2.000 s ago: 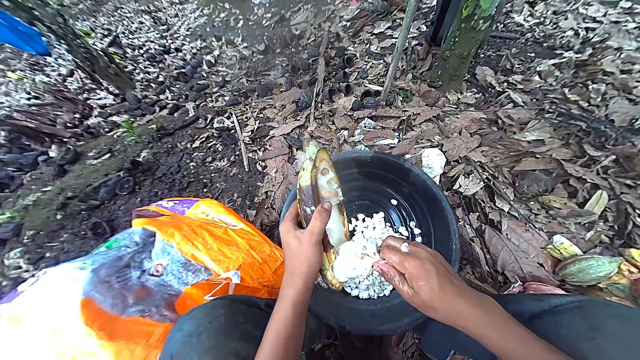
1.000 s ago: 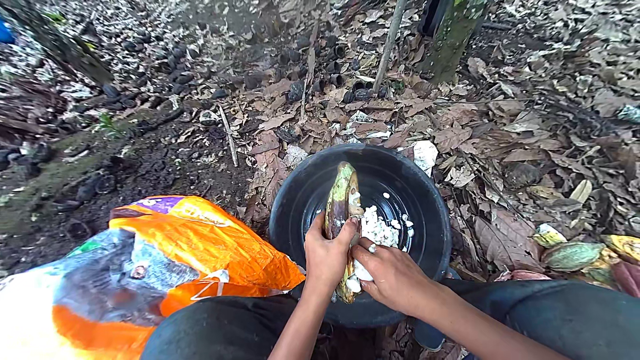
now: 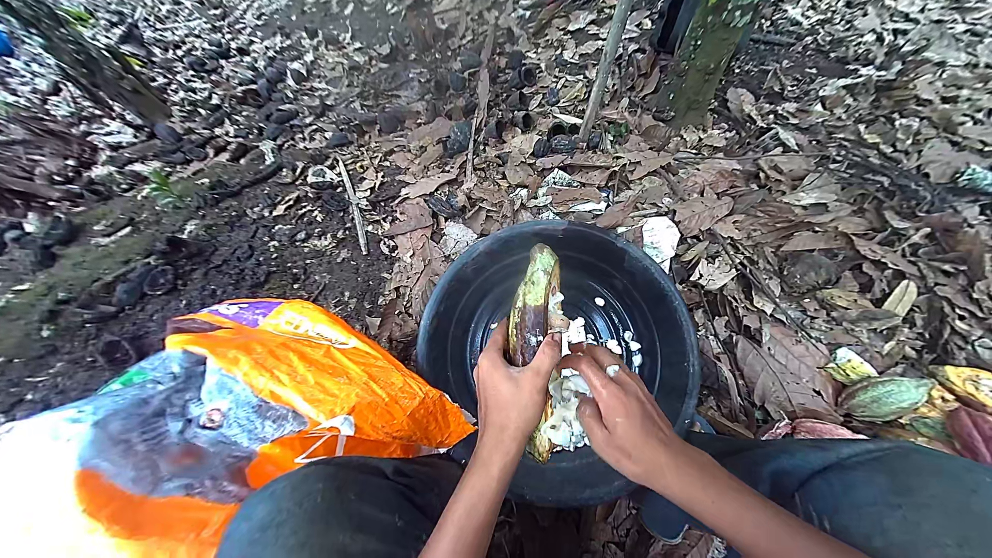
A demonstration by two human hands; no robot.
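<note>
A black plastic basin point(image 3: 670, 310) stands on the ground between my knees. Over it my left hand point(image 3: 511, 380) grips an opened cacao pod point(image 3: 533, 298), held lengthwise away from me, its rind yellow-green and dark purple. White pulpy cacao beans point(image 3: 568, 415) show along the pod's right side and below it, some of them loose in the basin. My right hand point(image 3: 624, 411) is at the pod's open side with bent fingers touching the wet beans; whether it grips any is hidden by the fingers.
An orange and white plastic sack point(image 3: 364, 380) lies at the left, close to my knee. Several cacao pods or husks point(image 3: 886, 397) lie on leaf litter at the right. A thin stick point(image 3: 608, 70) and a mossy tree trunk point(image 3: 701, 66) rise beyond the basin.
The pod has turned in my left hand, so its outer rind now faces up more than two seconds ago. My right hand stays at its beans.
</note>
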